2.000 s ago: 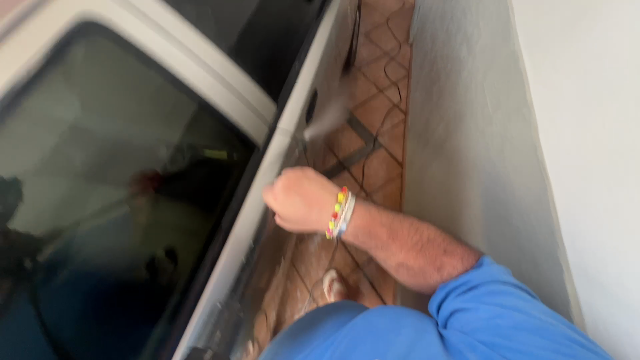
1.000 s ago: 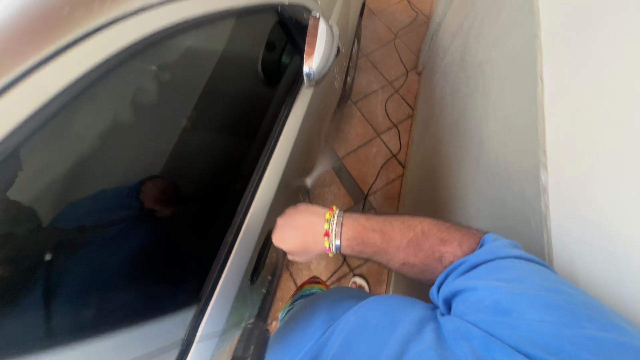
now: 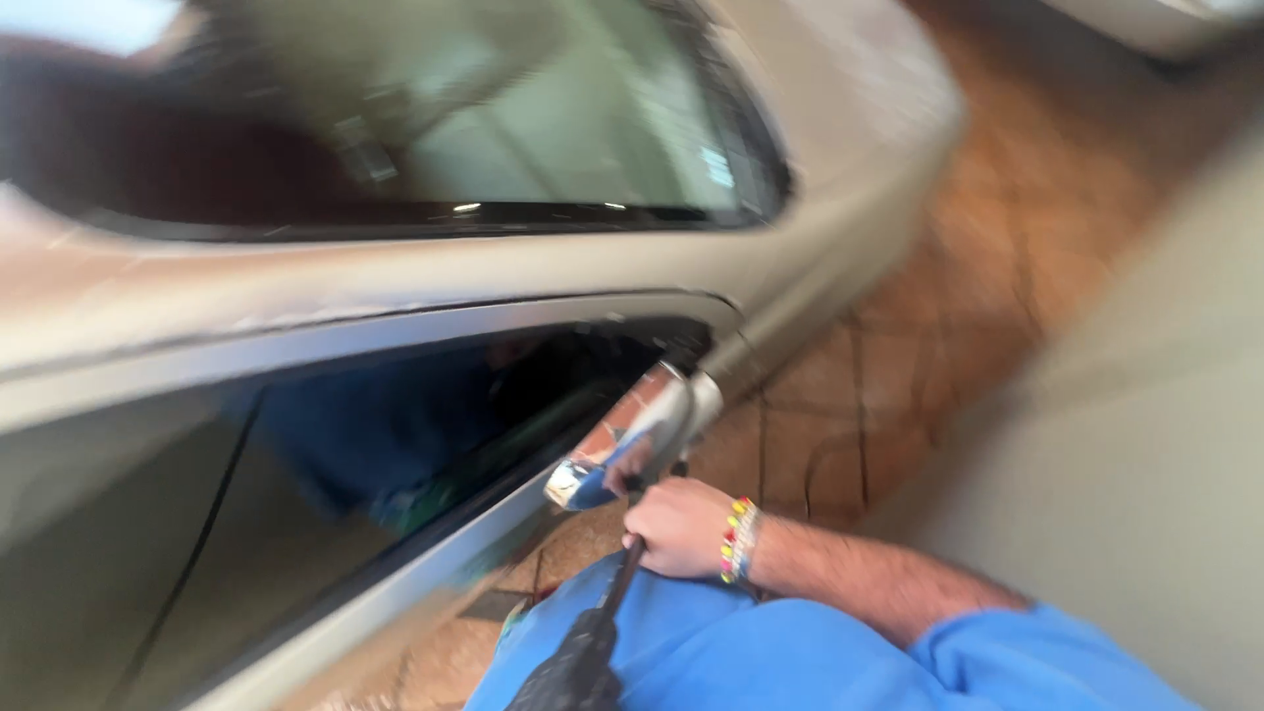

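My right hand is closed around the thin black lance of a spray gun, probably a pressure washer's. The thicker black body of the gun reaches the bottom edge of the head view. Just above my fist is the chrome-faced side mirror of a light-coloured car; whether hand or lance touches it is unclear. The lance's far end is hard to make out beside the mirror. A beaded bracelet circles my right wrist. My left hand is out of sight.
The car's dark side window lies at left, its windshield above. A pale wall borders the terracotta tile floor at right. Another light-coloured surface shows at the top right. The picture is motion-blurred.
The view has swung strongly toward the car's front, bringing the windshield in. My right hand is now right by the side mirror. The whitish spray seen ahead of my hand earlier cannot be made out now.
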